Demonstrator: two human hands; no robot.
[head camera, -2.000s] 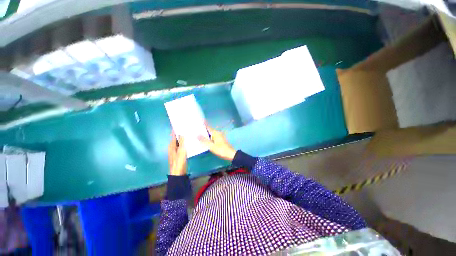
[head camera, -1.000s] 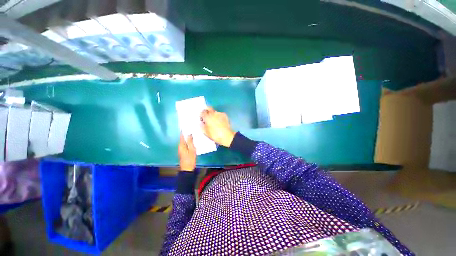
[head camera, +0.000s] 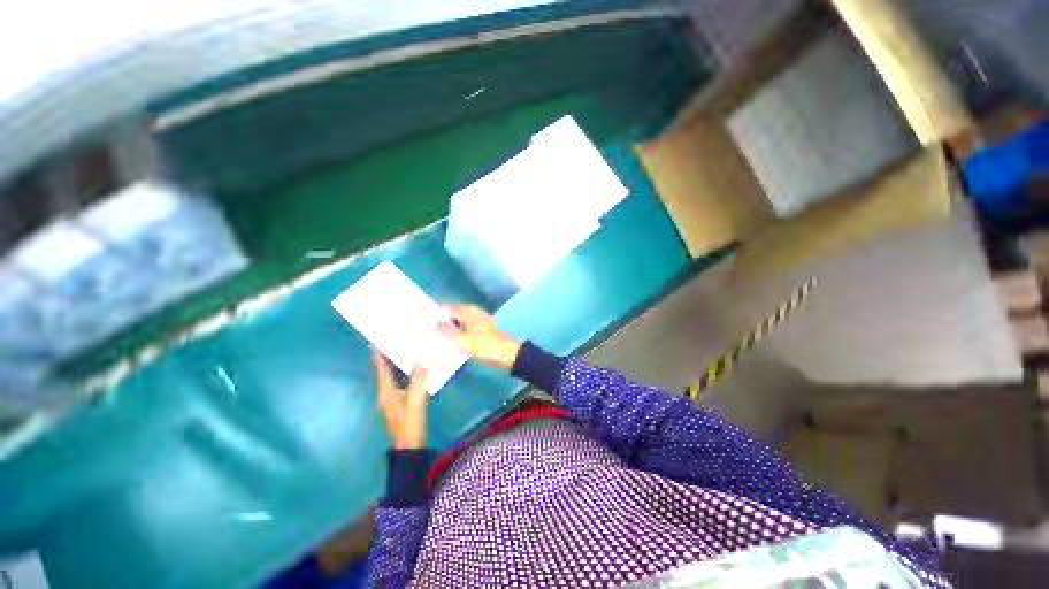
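A white retail box (head camera: 397, 320) lies tilted in front of me over the green bench, its top face overexposed and plain. My left hand (head camera: 402, 403) holds its near end, with fingers on either side of the near corner. My right hand (head camera: 477, 335) is at the box's right edge, its fingertips on the box near that edge. Both hands are bare. The underside of the box is hidden, so I cannot tell whether it rests on the bench.
Several white boxes (head camera: 535, 207) stand together on the bench (head camera: 276, 403) to the right. A large open brown carton (head camera: 704, 190) is at the bench's right end. A blurred row of blue-white boxes (head camera: 121, 259) is at left. Striped floor tape (head camera: 753, 336) shows at right.
My view has swung right and tilted, so the blue bin and the left-hand boxes have mostly left the picture. My right hand has moved from over the box to its right edge.
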